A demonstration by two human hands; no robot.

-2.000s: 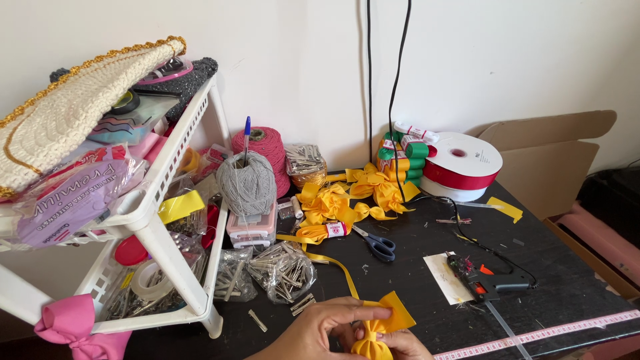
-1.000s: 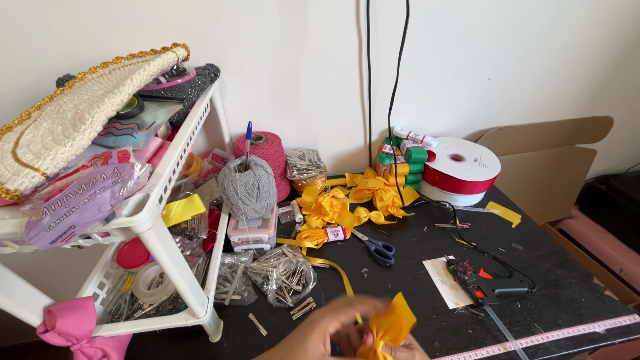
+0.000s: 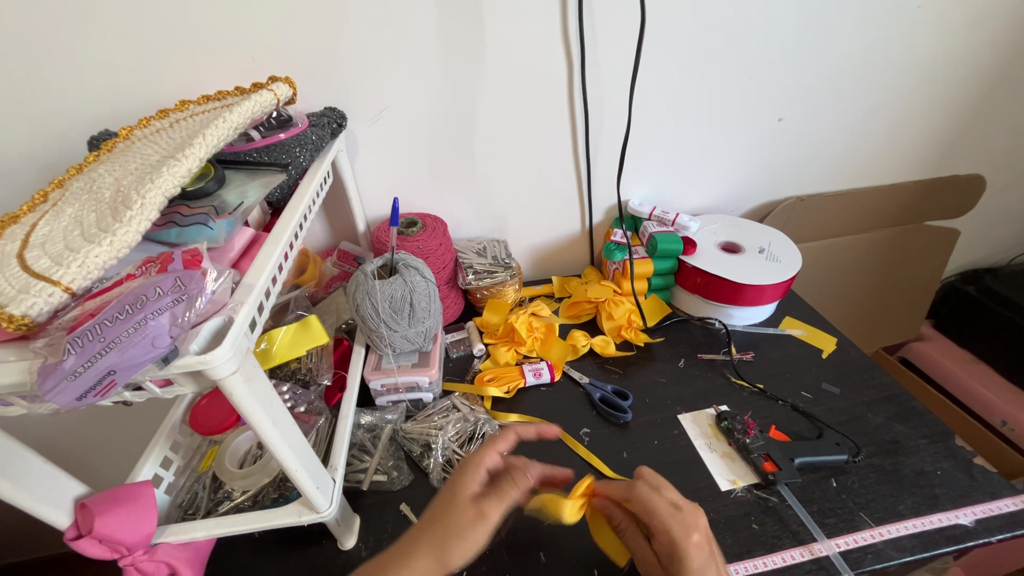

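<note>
Low at the centre, a yellow ribbon bow (image 3: 588, 508) is pinched between the thumb and fingers of my right hand (image 3: 660, 516). My left hand (image 3: 480, 496) is just left of the bow, its fingers spread and near the bow's blurred left loop; no grip by it shows. Beyond my hands a narrow yellow ribbon (image 3: 588, 454) runs across the black table from a banded yellow ribbon skein (image 3: 512, 376). Scissors with dark blue handles (image 3: 604, 396) lie beside that skein. Behind them is a pile of yellow bows (image 3: 524, 328).
A white plastic shelf (image 3: 268, 432) with craft supplies stands at left. Gray yarn (image 3: 394, 304) and bagged metal clips (image 3: 448, 436) are beside it. At right lie a hot glue gun (image 3: 788, 456) with its cord and a pink measuring tape (image 3: 880, 534); a ribbon spool (image 3: 736, 264) is behind.
My left hand has come off the bow and spread its fingers. The bow now sits lower and is turned, with a tail hanging down by my right hand.
</note>
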